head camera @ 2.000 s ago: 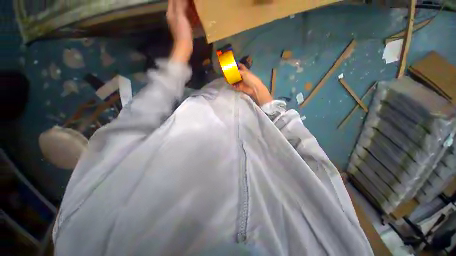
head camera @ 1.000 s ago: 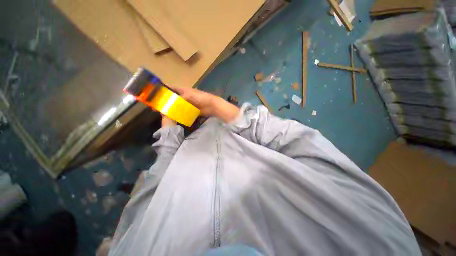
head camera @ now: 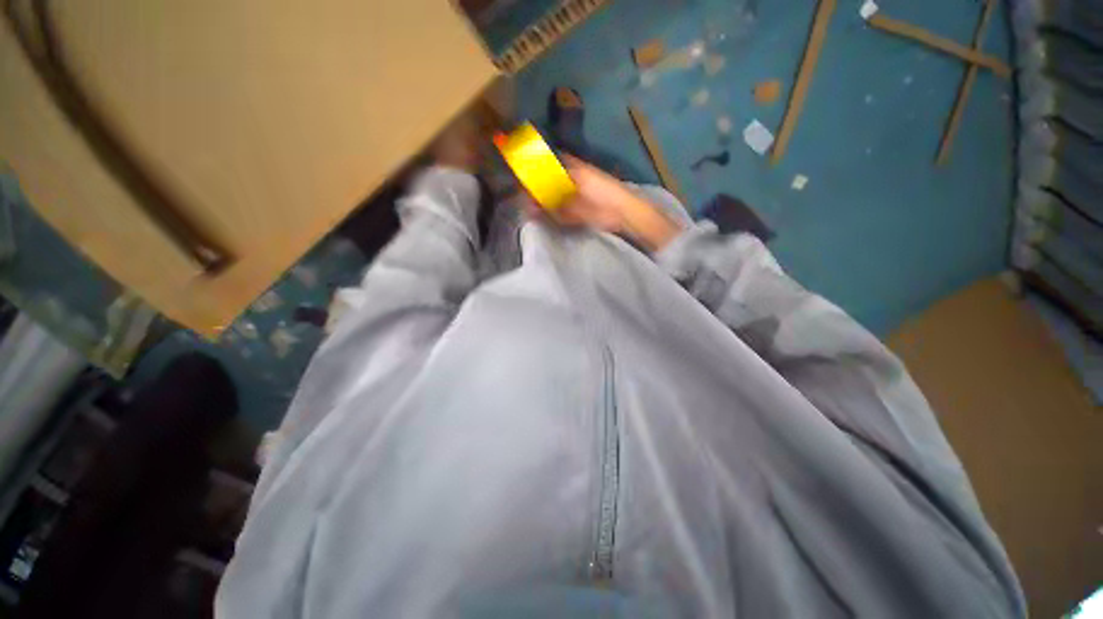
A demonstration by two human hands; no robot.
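Observation:
The yellow tape roll, with a bit of red-orange holder at its upper left, is near the top centre. My right hand is shut on it from the right side. My left hand is blurred and partly hidden at the near edge of the large tan cardboard sheet; whether it grips the sheet cannot be told. A long dark narrow piece lies across the sheet at the upper left.
Cardboard strips and paper scraps lie on the blue-green floor. A grey wrapped stack stands at the right edge, with a brown board below it. A dark rounded shape is at lower left.
The view has shifted. The cardboard sheet now covers the upper left, where the glassy tabletop showed. The tape roll has moved from across both hands to my right hand, further right.

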